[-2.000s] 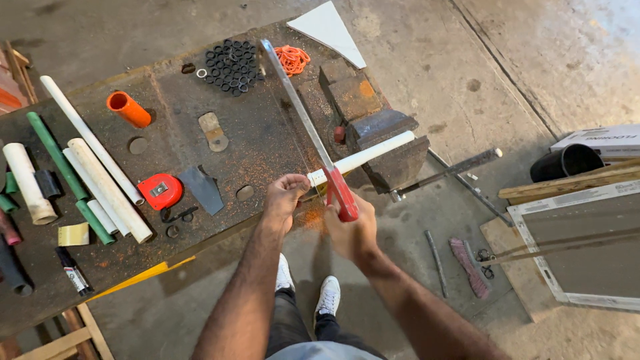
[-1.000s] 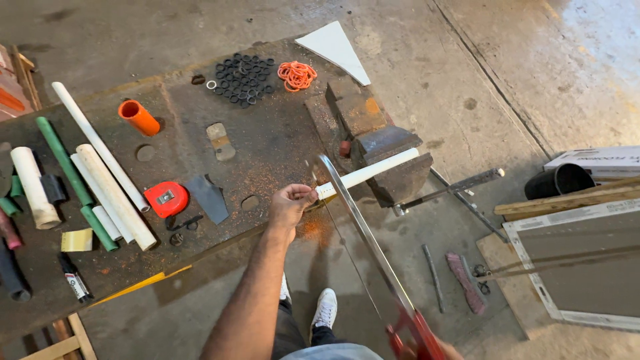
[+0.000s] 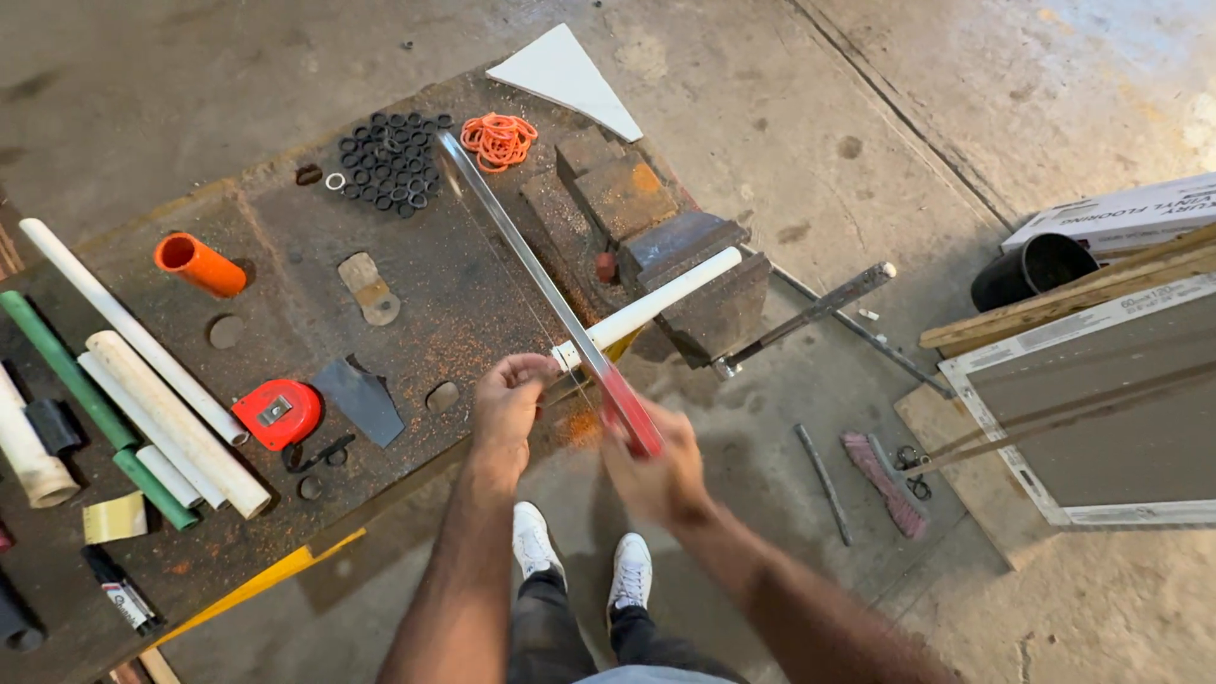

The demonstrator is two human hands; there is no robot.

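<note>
A white plastic pipe (image 3: 665, 299) is clamped in the jaws of a bench vise (image 3: 689, 249), its near end sticking out to the left. My right hand (image 3: 657, 465) grips the red handle of a hacksaw (image 3: 521, 256), whose frame crosses over the pipe close to that end. The thin blade lies near dark marks on the pipe. My left hand (image 3: 513, 404) has its thumb and fingers at the pipe's end, pinched around it as far as I can see; the exact contact is partly hidden.
Black rings (image 3: 391, 161), orange rings (image 3: 496, 141), an orange tube (image 3: 201, 266), a red tape measure (image 3: 277, 414), white pipes (image 3: 180, 418), green pipes (image 3: 71, 370) and a marker (image 3: 122, 591) lie on the metal workbench (image 3: 294, 323). The vise handle (image 3: 807, 318) projects right. A brush (image 3: 883, 484) is on the floor.
The hacksaw and my right hand have moved forward, up from the lower right where they were one second ago. My left hand remains by the pipe's end.
</note>
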